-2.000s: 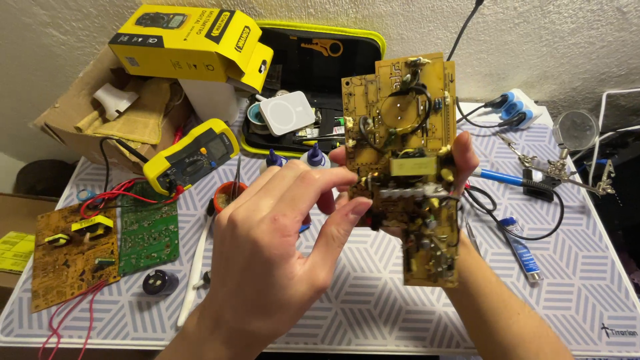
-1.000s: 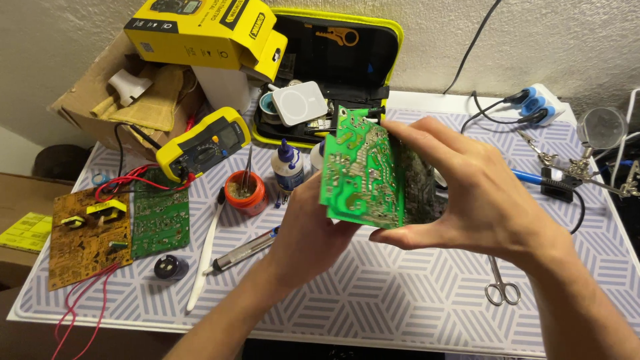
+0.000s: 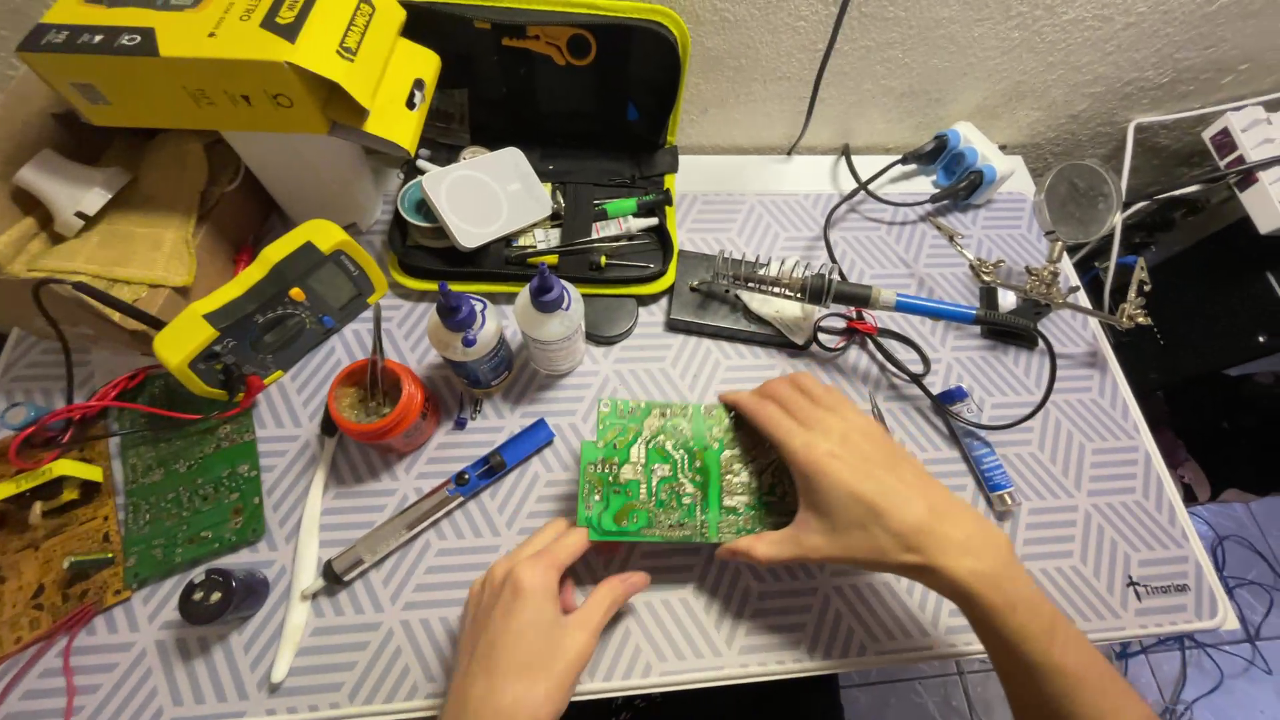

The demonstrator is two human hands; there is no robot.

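Note:
A green printed circuit board lies solder side up, low over the patterned desk mat, at the middle of the head view. My right hand grips its right end, thumb at the near edge and fingers at the far edge. Beside the board's near left corner is my left hand, fingers apart and holding nothing; whether a fingertip touches the corner cannot be told. The board's component side faces down and is hidden. Left of it lies a blue and silver desoldering pump.
Behind stand two dropper bottles and an orange jar with tweezers. A soldering iron rests in its stand, near a helping-hand magnifier. A multimeter, a white plastic tool and a capacitor are at left.
The board has turned from its component side to its green solder side and come down toward the mat. My left hand has let go of it; my right hand still grips it.

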